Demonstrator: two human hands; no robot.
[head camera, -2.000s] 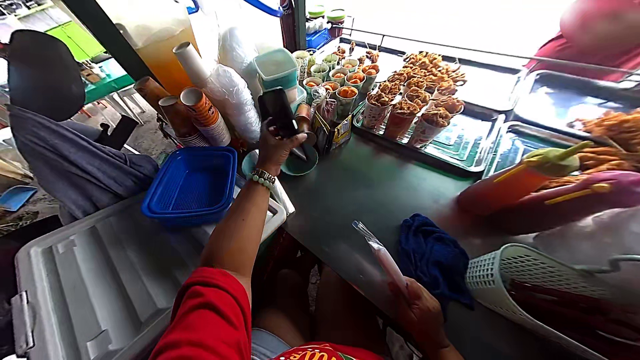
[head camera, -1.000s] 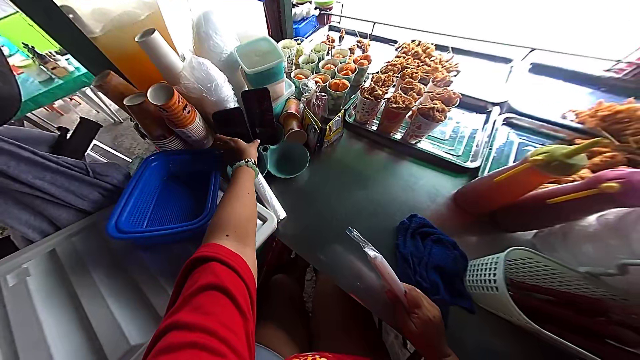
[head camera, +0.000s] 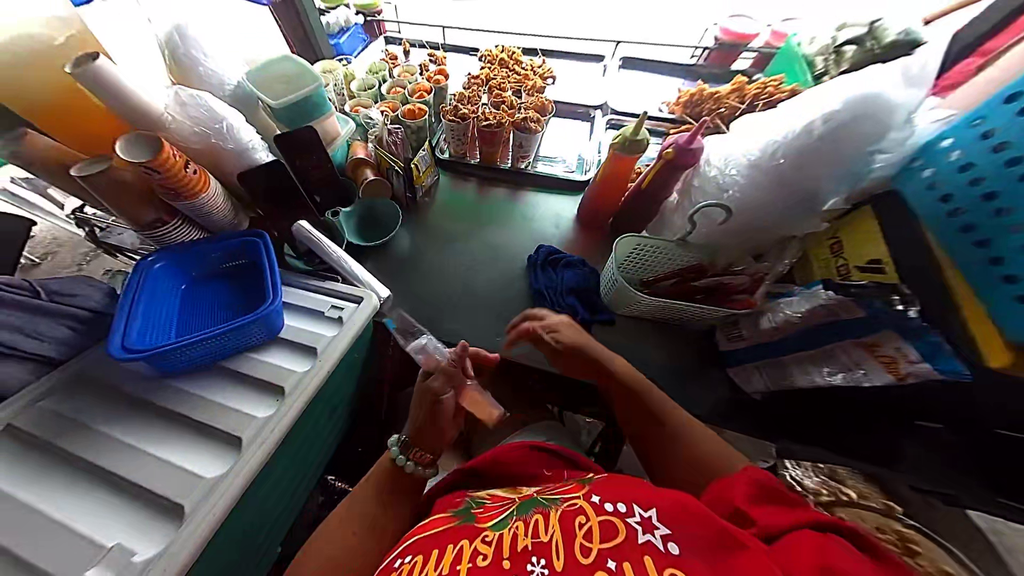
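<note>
My left hand (head camera: 444, 388), with a beaded bracelet at the wrist, holds a long clear plastic packet (head camera: 424, 348) with something pinkish at its lower end. To the right of it, my right hand (head camera: 552, 340) is above the counter's near edge, fingers apart and somewhat blurred, with nothing seen in it. A dark blue cloth (head camera: 564, 284) lies crumpled just beyond the right hand. Two dark phones (head camera: 312, 164) lean by a green bowl (head camera: 372, 222) at the left of the counter. A white roll (head camera: 340, 260) lies near the cooler's corner.
Cups of fried food (head camera: 492, 132) stand on a metal tray (head camera: 576, 148) at the back. Two sauce bottles (head camera: 612, 176) and a pale basket of packets (head camera: 640, 292) are on the right. A blue basket (head camera: 196, 304) rests on the cooler lid (head camera: 144, 428), near stacked paper cups (head camera: 180, 180).
My left hand has left the phones, where a phone was in it, and come back to the packet. The right hand has let go of the packet. The view has shifted right.
</note>
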